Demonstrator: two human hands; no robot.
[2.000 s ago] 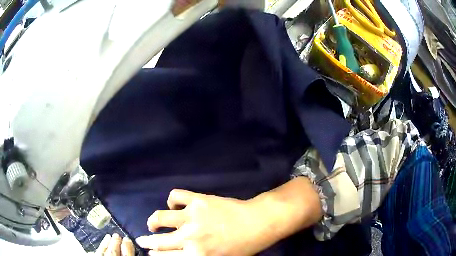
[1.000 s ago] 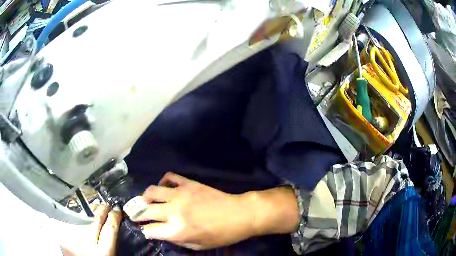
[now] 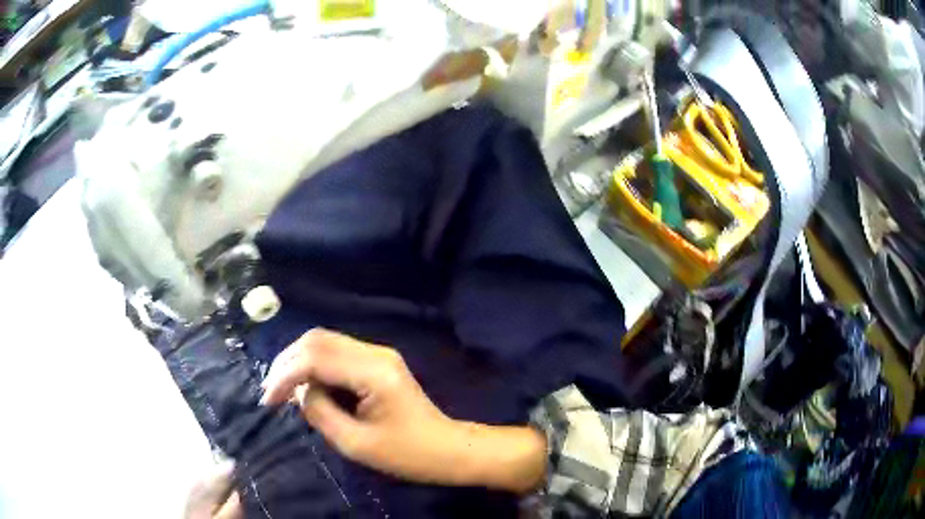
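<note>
A dark navy garment panel (image 3: 396, 233) lies over the machine bed. Its stitched dark band (image 3: 228, 395), with pale stitch lines, runs from the needle area down toward the wearer. The off-white sewing machine head (image 3: 152, 213) stands at the left, with a white knob (image 3: 261, 303) by the presser foot. My right hand (image 3: 360, 405) is on the cloth beside the band, fingers bent and thumb close to the fingertips, pinching the cloth. My left hand (image 3: 215, 495) is at the bottom edge, mostly cut off and blurred, at the band's left edge; its grip cannot be made out.
A yellow tool box (image 3: 659, 248) right of the machine holds a green-handled screwdriver (image 3: 665, 191) and yellow-handled scissors (image 3: 722, 142). A pale grey-blue webbing loop (image 3: 796, 152) hangs behind it. Heaped dark and grey cloth (image 3: 877, 203) lies at the right.
The view has shifted, showing more of the machine head and stitched band. Both hands have moved away from the presser foot toward the wearer; the left is now mostly out of the picture.
</note>
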